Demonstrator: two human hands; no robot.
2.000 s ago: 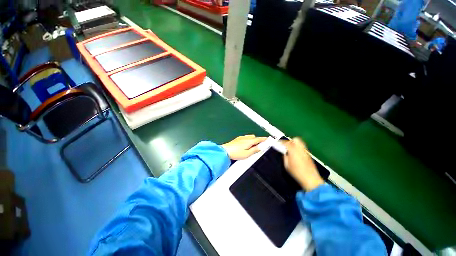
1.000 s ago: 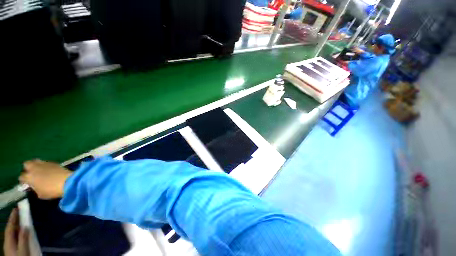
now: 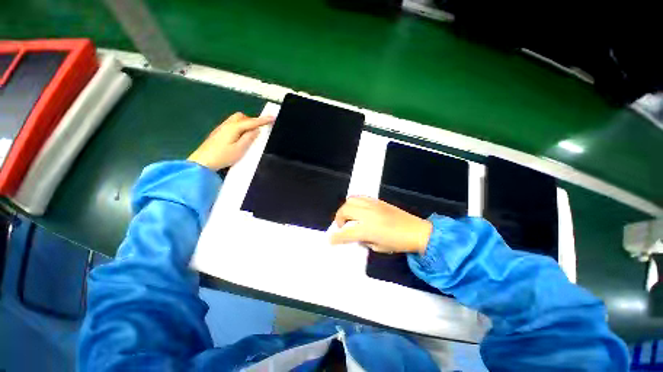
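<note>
A white foam tray (image 3: pixel 254 251) holds three glossy black panels. The left panel (image 3: pixel 309 149) lies slightly askew, its top edge near the pale rail. The middle panel (image 3: pixel 425 171) and the right panel (image 3: pixel 520 207) are partly hidden by my right sleeve. My left hand (image 3: pixel 229 142) rests at the tray's upper left edge, index finger reaching to the left panel's side, holding nothing visible. My right hand (image 3: pixel 378 224) is at the left panel's lower right corner, fingers pinched on what looks like a small white wipe, hard to tell from the white foam.
A red foam tray (image 3: pixel 54 109) with a panel lies on a white one (image 3: pixel 73 134) at the left on the dark green bench (image 3: pixel 160 109). The pale rail (image 3: pixel 436 136) and green belt run behind. A whitish bottle (image 3: pixel 643 238) stands at the right edge. A chair part shows lower left.
The view has swung back from the right end of the bench to the tray. My right hand has moved from the panel's far edge to its near right corner. My left hand shows fully again.
</note>
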